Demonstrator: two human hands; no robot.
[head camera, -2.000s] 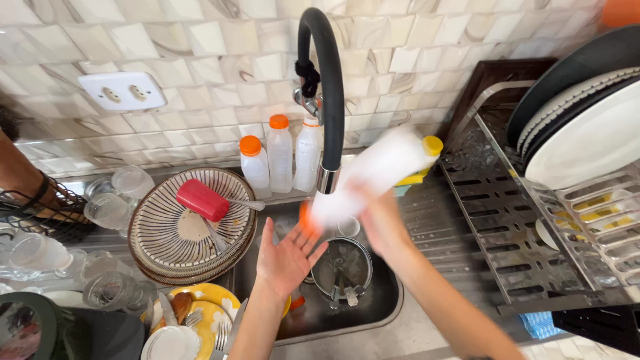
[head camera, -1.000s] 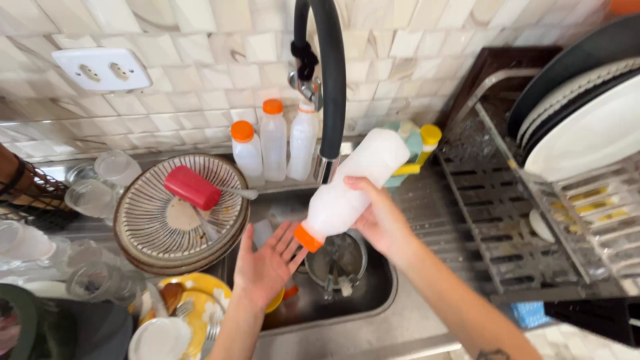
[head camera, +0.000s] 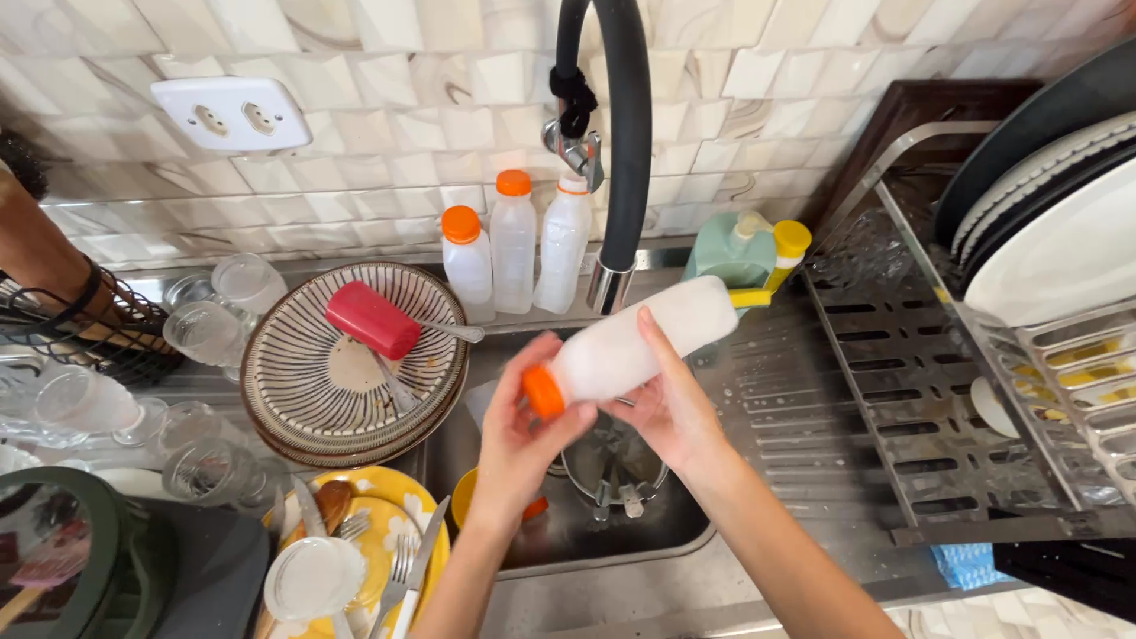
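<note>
Over the steel sink (head camera: 612, 555), my right hand (head camera: 670, 408) grips a white plastic bottle (head camera: 639, 342) by its body. The bottle lies tilted, its orange cap (head camera: 543, 390) pointing down to the left. Around the cap are the fingers of my left hand (head camera: 524, 426), slightly blurred. Below the hands, a metal pot (head camera: 657, 466) with utensils stands in the sink, beside a yellow item (head camera: 463, 497) partly hidden by my left wrist. A black hose faucet (head camera: 626, 133) hangs just behind the bottle.
Several orange-capped bottles (head camera: 513, 240) stand against the tiles. Left are stacked patterned plates (head camera: 266, 390) with a red cup (head camera: 373, 319), glasses (head camera: 209, 333), a yellow plate (head camera: 377, 484) with cutlery, and a green-rimmed appliance (head camera: 133, 541). Right are a soap dispenser (head camera: 728, 253) and metal dish rack (head camera: 923, 373).
My left hand has gone from spread open beside the bottle's neck to closing around the orange cap. My right hand keeps hold of the bottle, which was blurred by motion two seconds ago.
</note>
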